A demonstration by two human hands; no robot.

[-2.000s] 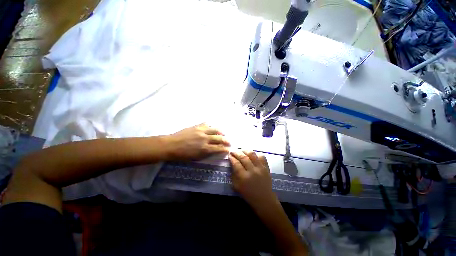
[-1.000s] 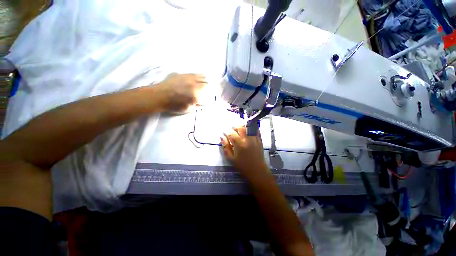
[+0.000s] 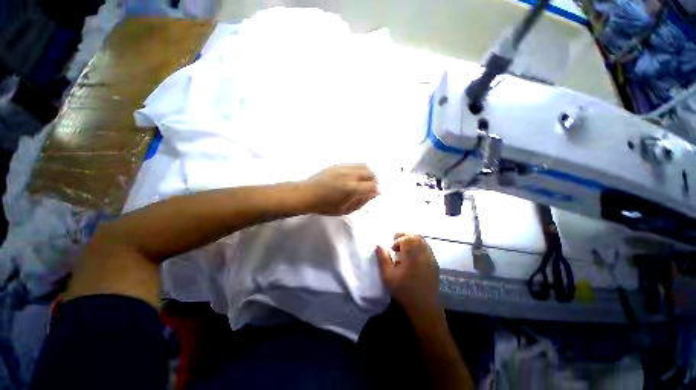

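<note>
A large white garment piece [image 3: 298, 266] lies left of the sewing machine [image 3: 549, 145], overexposed at the back, its near part hanging over the table's front edge. My left hand [image 3: 343, 190] has its fingers curled down on the cloth, left of the needle area. My right hand [image 3: 410, 266] pinches the cloth's right edge near the table front, thumb against fingers. The presser foot area [image 3: 452, 199] is right of both hands; the needle itself is too blurred to make out.
Black-handled scissors [image 3: 551, 274] lie under the machine arm, beside a yellow piece [image 3: 584, 291]. A slim metal piece [image 3: 481, 259] lies right of my right hand. A measuring strip [image 3: 481, 288] runs along the front edge. A film-wrapped brown board [image 3: 107, 114] is at left, with cloth heaps around.
The cloth now covers the front edge and strip at left. My right hand has left the presser foot area and moved toward the table front. The whole view has shifted.
</note>
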